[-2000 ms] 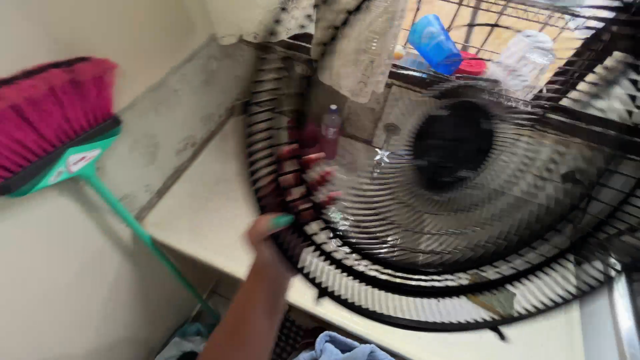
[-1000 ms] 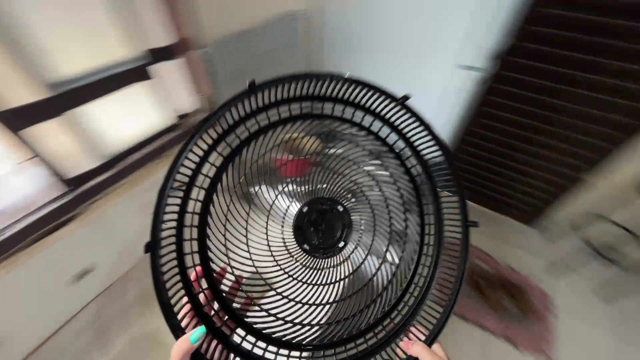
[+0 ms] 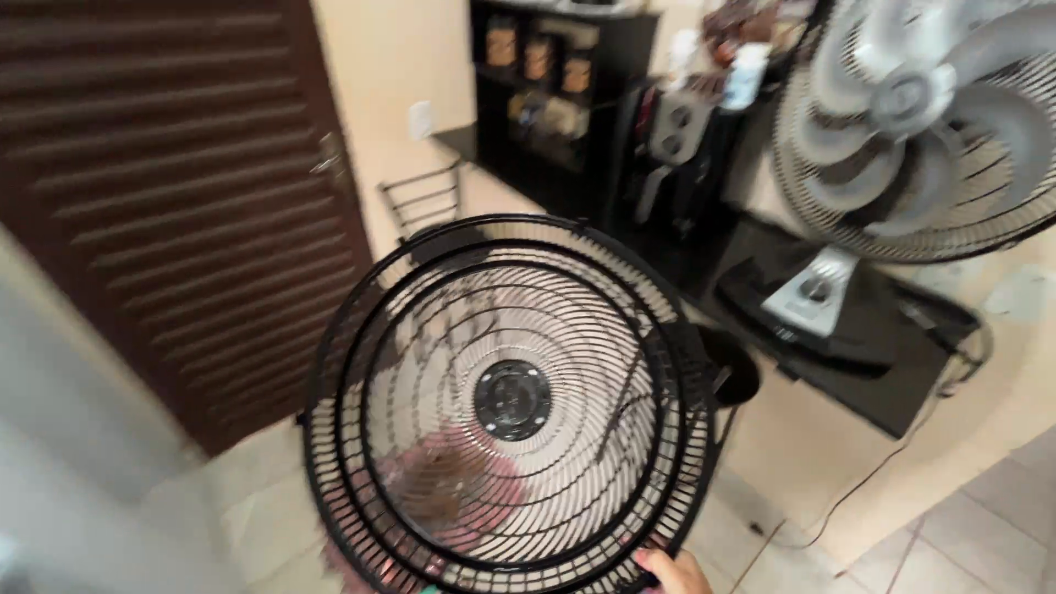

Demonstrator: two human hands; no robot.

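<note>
A round black fan grille (image 3: 513,399), a plastic guard with a dark hub, fills the lower middle of the view. At its lower right rim my right hand (image 3: 672,571) grips the edge with the thumb in front. Of my left hand, only a green-nailed thumb tip (image 3: 429,589) clearly shows at the bottom rim; the rest is hidden behind the grille or out of view. At the upper right stands a fan with grey blades (image 3: 907,103), its front uncovered, on a control base (image 3: 813,289).
The fan base rests on a black countertop (image 3: 891,396), with a cord hanging down to the tiled floor. A brown louvered door (image 3: 181,206) is at the left. Beyond the grille are a black chair (image 3: 425,194) and a dark shelf unit (image 3: 532,82). A pink mat shows through the grille.
The view has swung from a wall with a pink broom, past the louvered door, to the counter and fan. The grille, held by my left hand at first, is now gripped by my right hand too.
</note>
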